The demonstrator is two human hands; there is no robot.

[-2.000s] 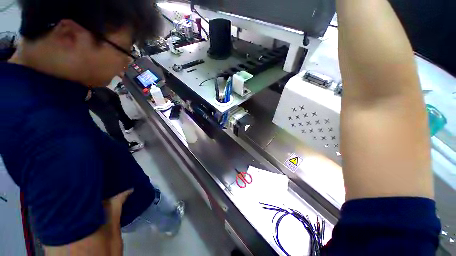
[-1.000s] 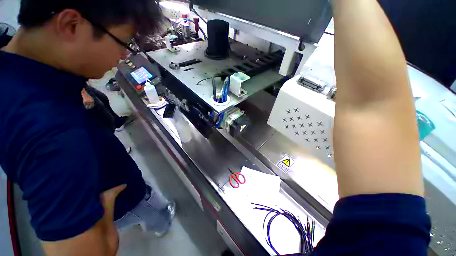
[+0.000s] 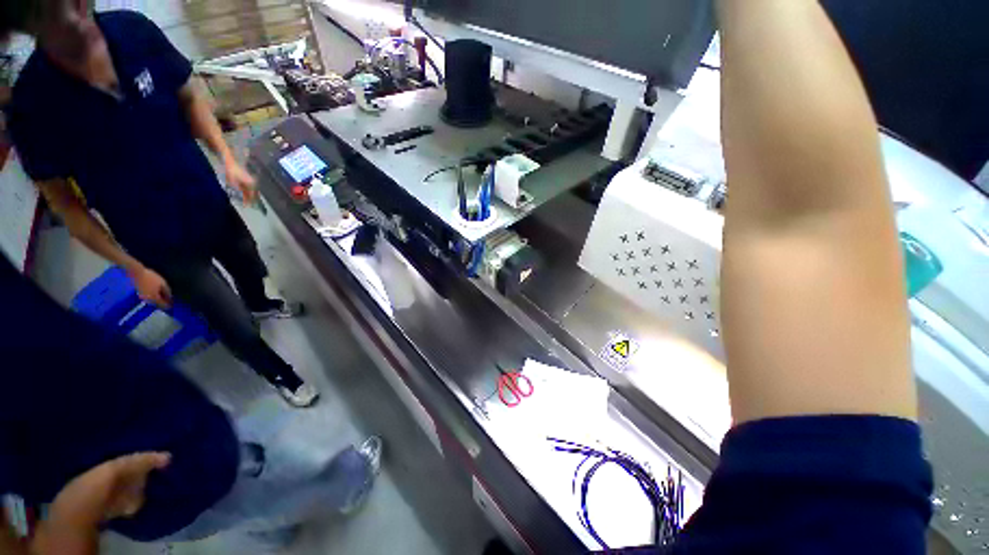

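A bare forearm with a dark blue sleeve, which looks like my right arm, rises along the right side; its hand is cut off by the top edge. My left hand is not in view. Nearest in front lie coiled black-blue cables (image 3: 621,464) with splayed ends on the ledge. White paper (image 3: 564,399) lies beside the coil. Scissors (image 3: 514,388) with red finger loops lie at the paper's left edge. A blue cable bundle (image 3: 477,197) stands in the white-rimmed hole of the grey metal plate (image 3: 407,165).
A white bracket (image 3: 515,180) and black drag chain (image 3: 542,139) are on the plate. A motor-like block (image 3: 508,265) sits below its corner. A bottle (image 3: 324,203) stands near the lit control panel (image 3: 303,164). Two people in dark shirts stand left of the ledge. A perforated white cover (image 3: 658,255) is right.
The nearer person has moved down and left, with the head now out of view. Another person now shows behind, standing. My raised arm has hardly moved; the machine view has shifted slightly left.
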